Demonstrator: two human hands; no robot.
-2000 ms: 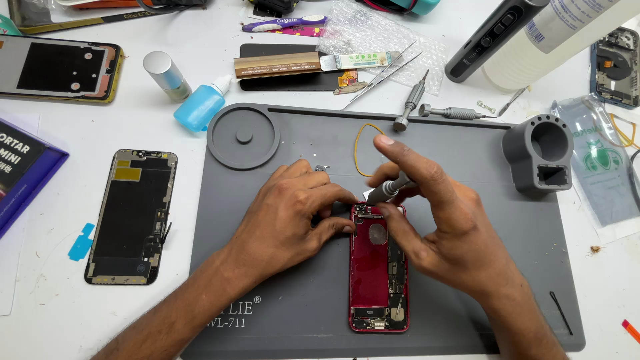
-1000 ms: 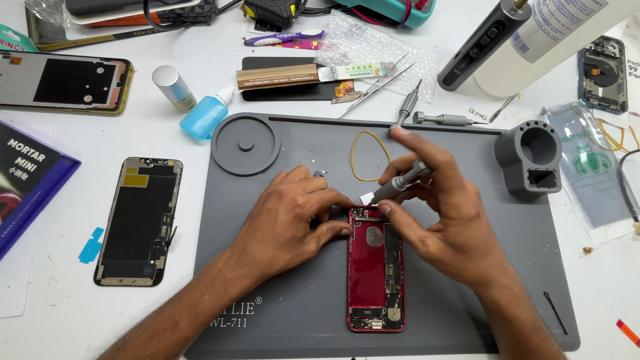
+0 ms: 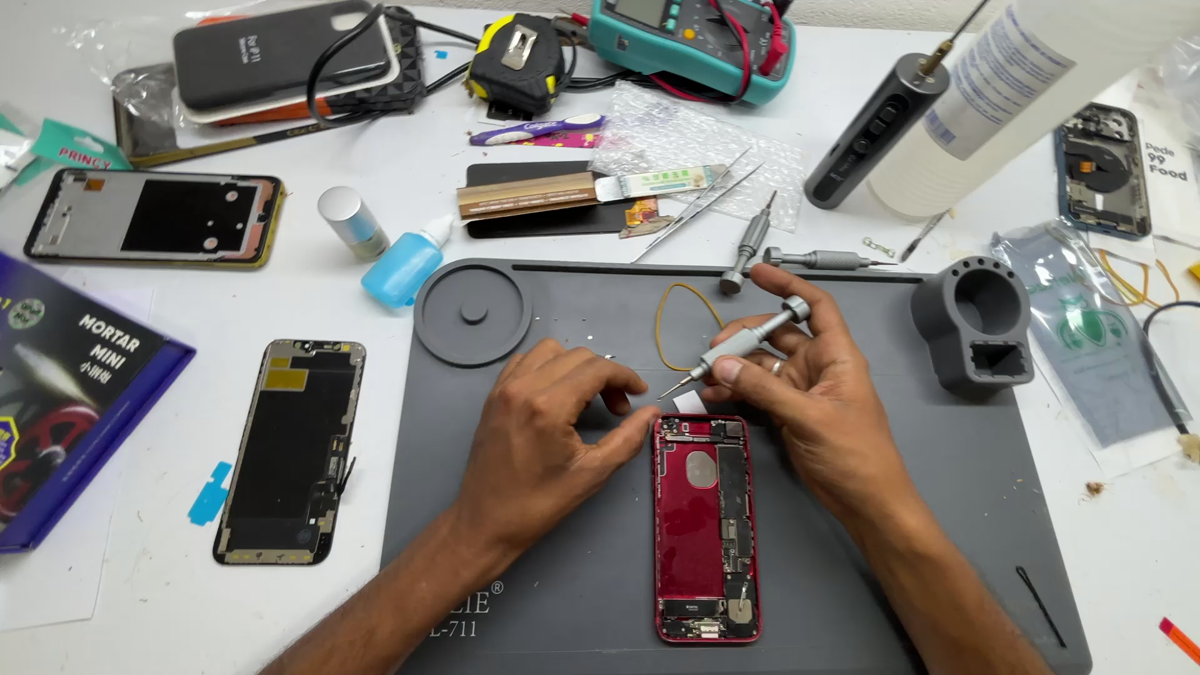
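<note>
A red phone housing (image 3: 689,553) with exposed inner parts and no screen on it lies upright on a grey repair mat (image 3: 562,581). My right hand (image 3: 816,384) grips a small grey precision screwdriver (image 3: 745,345), tilted, its tip just above the housing's top left corner. My left hand (image 3: 553,422) rests on the mat to the left; its thumb is by that corner, fingers curled and apart, and I see nothing held in it. A small white piece (image 3: 689,403) lies behind the housing's top edge, near a yellow rubber band (image 3: 659,328).
A phone display assembly (image 3: 281,459) lies left of the mat. Two more screwdrivers (image 3: 748,246), tweezers (image 3: 703,208) and a blue bottle (image 3: 403,272) are along the back edge. A grey tool holder (image 3: 980,323) stands at the mat's right, a hairpin (image 3: 1041,605) in front.
The screwdriver has gone from steep over the housing's top edge to a flatter tilt, its tip now off the housing. My left thumb and fingers have spread apart.
</note>
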